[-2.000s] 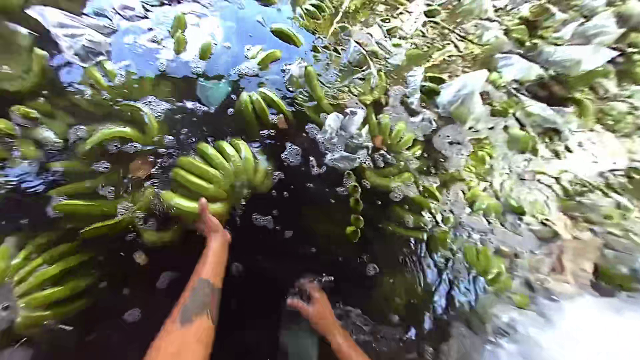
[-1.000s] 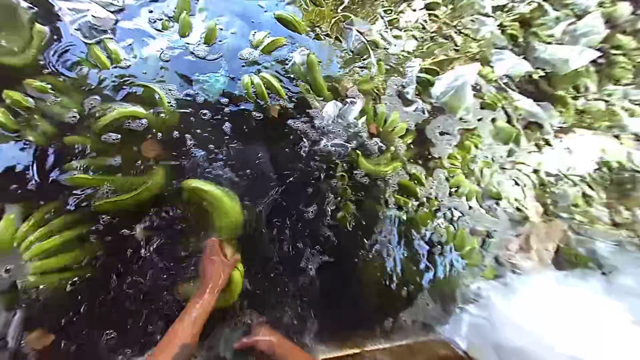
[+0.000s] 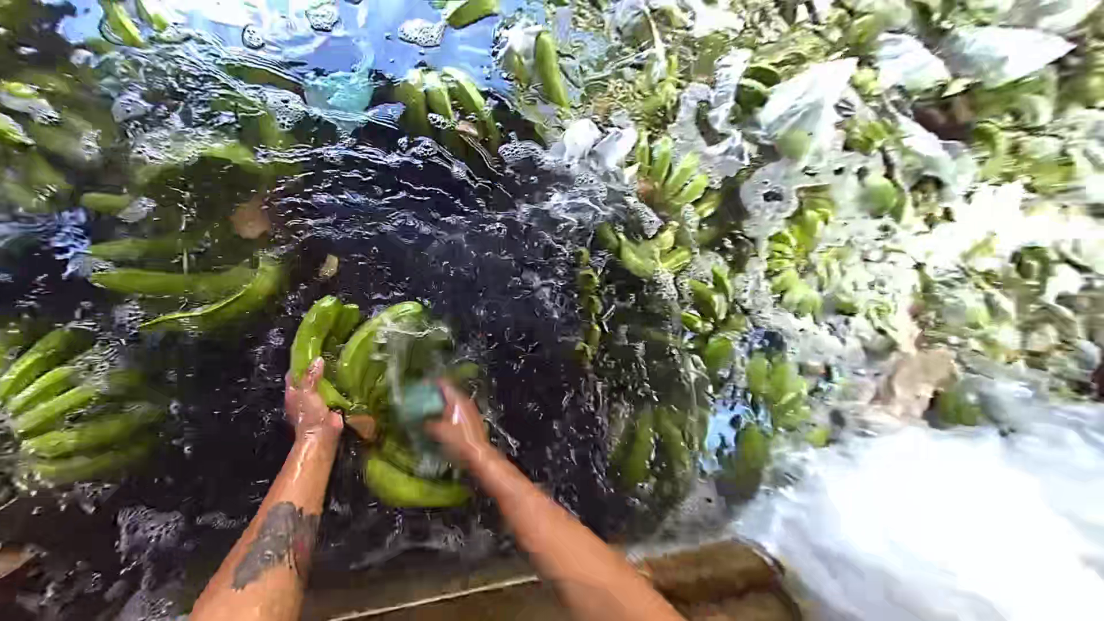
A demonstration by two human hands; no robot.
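Observation:
A hand of green bananas (image 3: 375, 354) lies in dark water at the lower middle of the head view. My left hand (image 3: 312, 405) grips it at its left side, with fingers against a banana. At its right side, my right hand (image 3: 455, 423) is blurred and holds a pale blue-green thing (image 3: 421, 401), perhaps a cloth or sponge, against the fruit. Water splashes over the bananas there.
More green banana hands float at the left (image 3: 60, 405), and many bunches with pale plastic scraps (image 3: 806, 103) fill the right. White foaming water (image 3: 940, 517) is at the lower right. A tank edge (image 3: 483, 591) runs along the bottom.
My left hand has moved from the bananas' lower side to their left side. My right hand has come up from the bottom and now meets the bananas with the blue-green thing.

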